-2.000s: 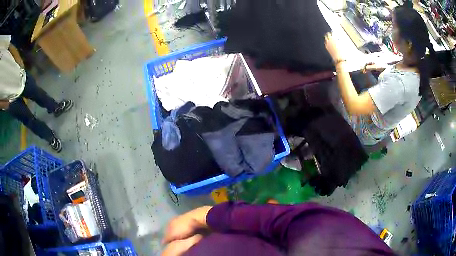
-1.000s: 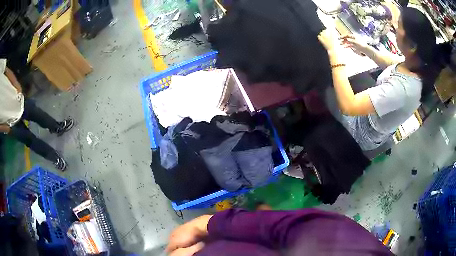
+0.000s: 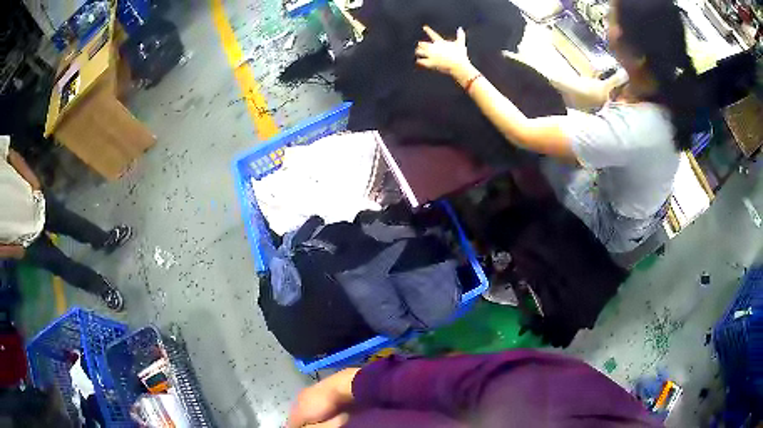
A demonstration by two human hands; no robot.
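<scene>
A blue crate [image 3: 244, 188] stands in front of me. It holds white pieces [image 3: 314, 180] at its far end and black cloth [image 3: 309, 313] with grey-blue pieces [image 3: 397, 284] at its near end. Some black cloth hangs over the crate's rim. My right hand [image 3: 322, 399], on a purple sleeve that crosses the bottom of the view, is below the crate and apart from it. Its fingers are blurred and cut off by the lower edge. A little skin under it may be my left hand, but this is too cut off to tell.
A seated person in grey [image 3: 627, 146] reaches over black cloth [image 3: 418, 75] on a maroon board [image 3: 443, 171]. More black cloth [image 3: 560, 267] hangs beside them. Another person [image 3: 21, 205] stands left. Blue crates [image 3: 63, 330] are lower left and right; a tan cabinet [image 3: 104, 125] is upper left.
The crate and floor things sit lower in view. The seated person's hand has moved from the machine table left onto the black cloth, fingers spread. My visible hand has sunk slightly.
</scene>
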